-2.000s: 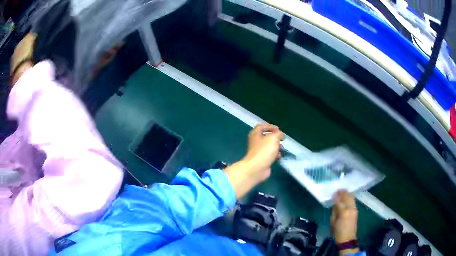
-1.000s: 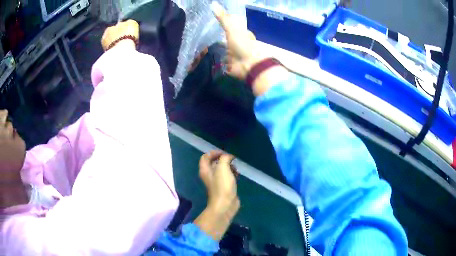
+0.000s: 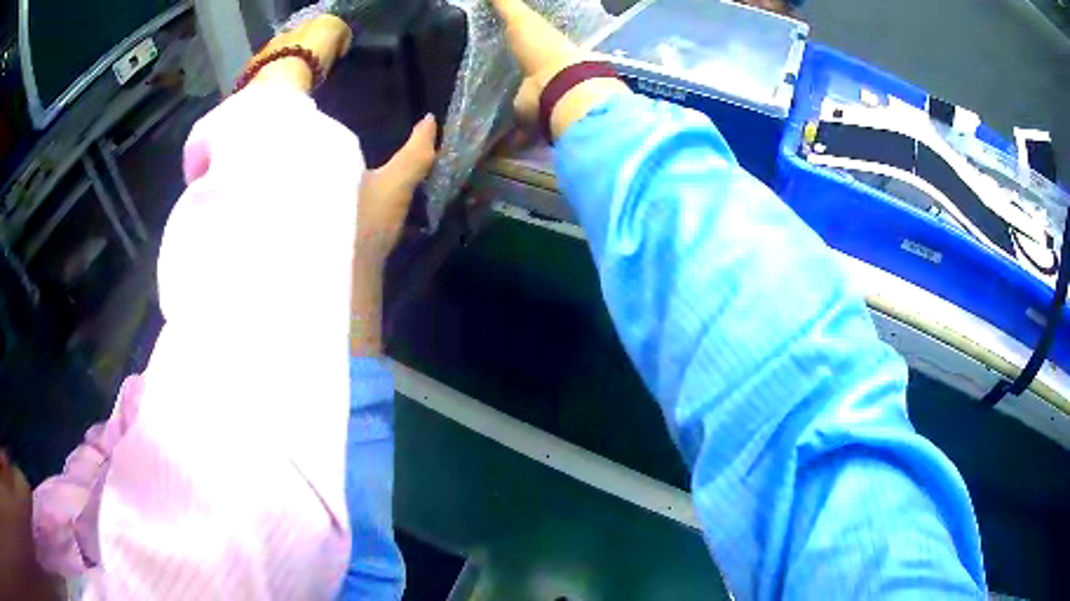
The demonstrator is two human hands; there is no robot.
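A large black object [image 3: 393, 76] with rounded edges is at the top left of centre, partly in crinkled clear bubble wrap [image 3: 469, 112]. My left hand [image 3: 399, 176] holds its lower edge, thumb up along its side; the other fingers are hidden. My right hand [image 3: 536, 53], with a dark red wristband, is at the right side of the wrap near the top edge and grips it; its fingertips are partly hidden. Another person's hand [image 3: 307, 45], with a beaded bracelet, is on the object's left side.
The other person's pink sleeve [image 3: 264, 352] crosses in front of my left forearm. A blue bin [image 3: 892, 223] with black-and-white flat parts and a clear-lidded blue box [image 3: 704, 59] stand at the right. A black cable [image 3: 1044, 317] hangs at the right edge. A green surface [image 3: 528, 505] lies below.
My left hand has moved up from the pale rail to the black object. My right hand earlier held a clear bag with small parts, then moved to the wrap. The view has shifted right.
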